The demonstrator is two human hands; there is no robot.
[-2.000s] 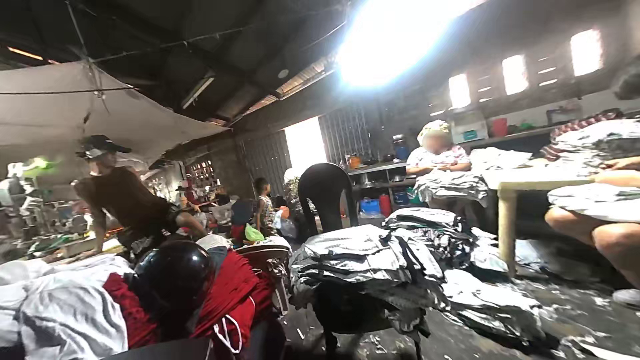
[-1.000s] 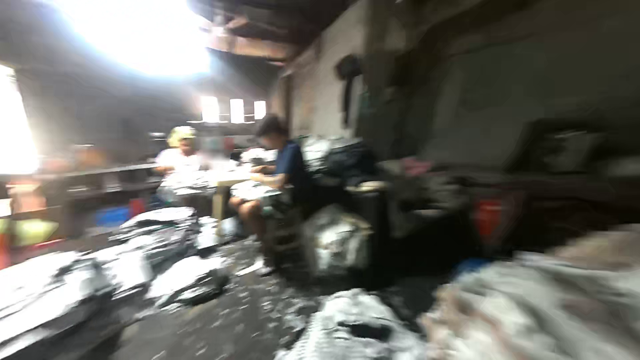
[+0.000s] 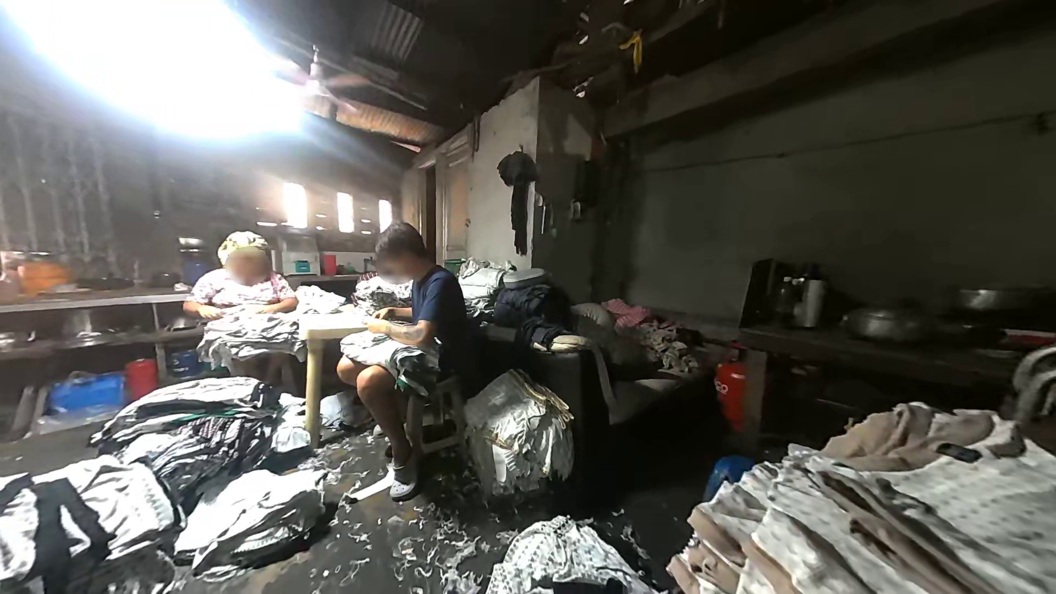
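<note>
Neither my left hand nor my right hand shows in the head view. At the lower right lies a large stack of white and beige cloth (image 3: 874,503). A bundle of patterned white cloth (image 3: 565,557) is at the bottom middle. Piles of white and dark fabric (image 3: 198,421) cover the floor at the left, with a white bundle (image 3: 256,511) in front of them. A tied bundle of light cloth pieces (image 3: 520,429) stands by the dark sofa.
A person in a dark blue shirt (image 3: 441,301) sits on a stool at a pale table (image 3: 313,330). Another person in a patterned top (image 3: 239,285) sits behind it, cloth on the lap. Fabric scraps litter the floor (image 3: 412,536). A red cylinder (image 3: 730,384) and metal pots (image 3: 887,323) are at the right.
The view has turned far to the right since the first frame. The chair and the red cloth of that frame are out of sight.
</note>
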